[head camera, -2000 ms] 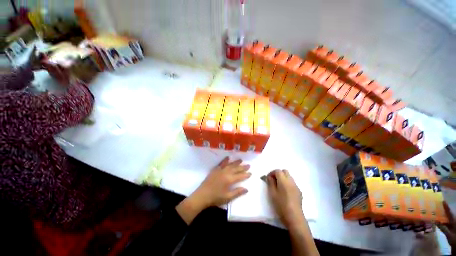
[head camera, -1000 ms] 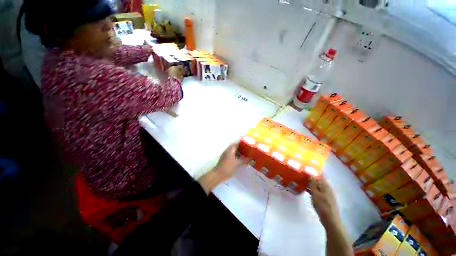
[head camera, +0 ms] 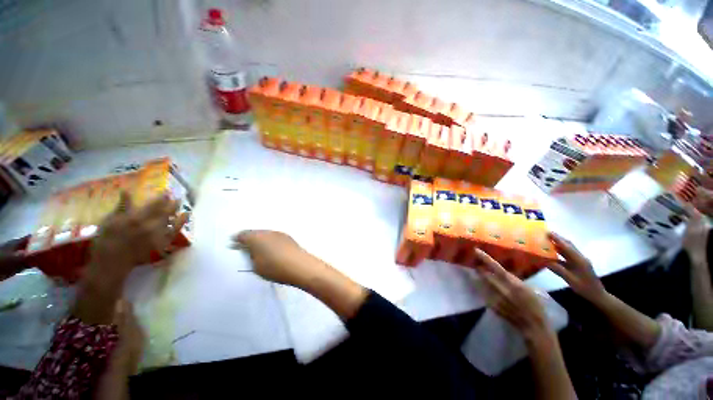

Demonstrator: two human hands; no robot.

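Observation:
My right hand point(head camera: 270, 254), in a black sleeve, reaches left across the white tabletop point(head camera: 313, 199). Its fingers are curled together just above the surface; no clear object shows in them, and anything tiny is too blurred to tell. My left hand is not in view. White sheets point(head camera: 317, 320) lie under my right forearm. A row of orange cartons point(head camera: 86, 207) stands at the left, with a neighbour's hand on it. Another row of orange and yellow cartons point(head camera: 477, 223) stands right of centre, with another person's hands at its near side and right end.
Long rows of cartons point(head camera: 336, 129) stand along the wall. A bottle with a red cap point(head camera: 228, 90) stands at their left end. More cartons point(head camera: 598, 160) and other people's hands are at the right. Yellowish tape point(head camera: 168, 305) crosses the table at the left.
The view has turned right. The carton row held between my hands is now at the left under a neighbour's hand. My hands have let go; my left hand has left the view.

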